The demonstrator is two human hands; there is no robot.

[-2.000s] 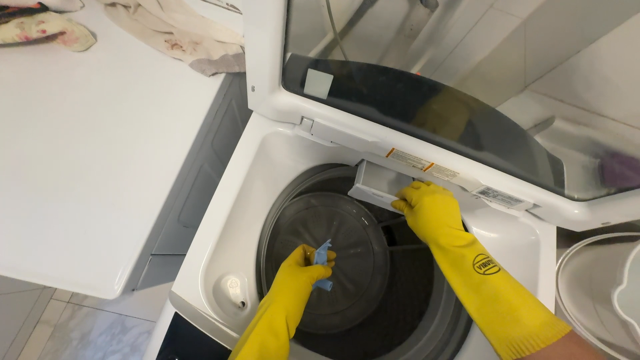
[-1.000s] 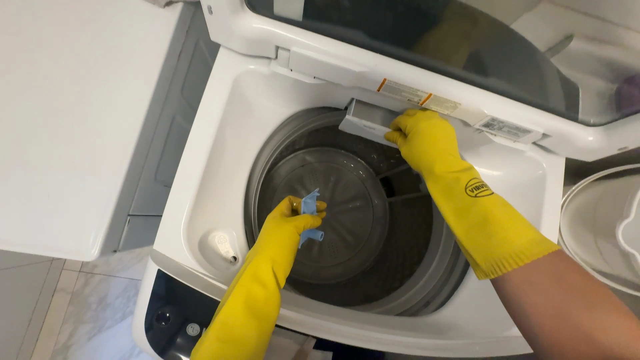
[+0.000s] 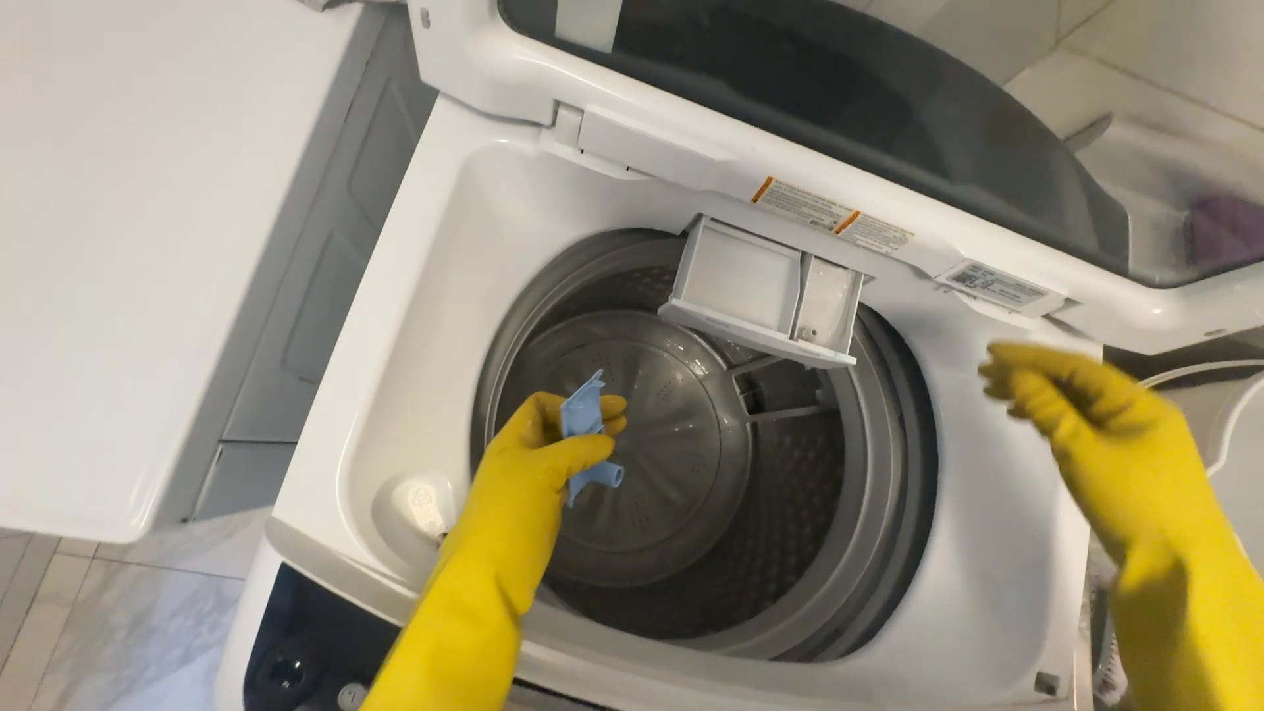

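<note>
Both my hands wear yellow rubber gloves. My left hand (image 3: 558,449) grips a small light-blue plastic part (image 3: 583,413) with a short tube, held above the drum (image 3: 642,464) of a white top-loading washing machine. At the right side of the machine, my right hand (image 3: 1096,425) is raised with nothing in it, its fingers partly curled and close together. The white detergent drawer (image 3: 741,276) is pulled out over the back of the drum opening, its two compartments showing. Neither hand touches the drawer.
The washer's lid (image 3: 839,118) with a dark window stands raised behind the opening. To the left is a white surface (image 3: 148,247) above grey panels. A white round-rimmed container (image 3: 1224,464) is at the far right. The control panel (image 3: 296,642) lies along the front edge.
My right hand has let go of the detergent drawer and moved right, away from it. The left hand still holds the blue part over the drum.
</note>
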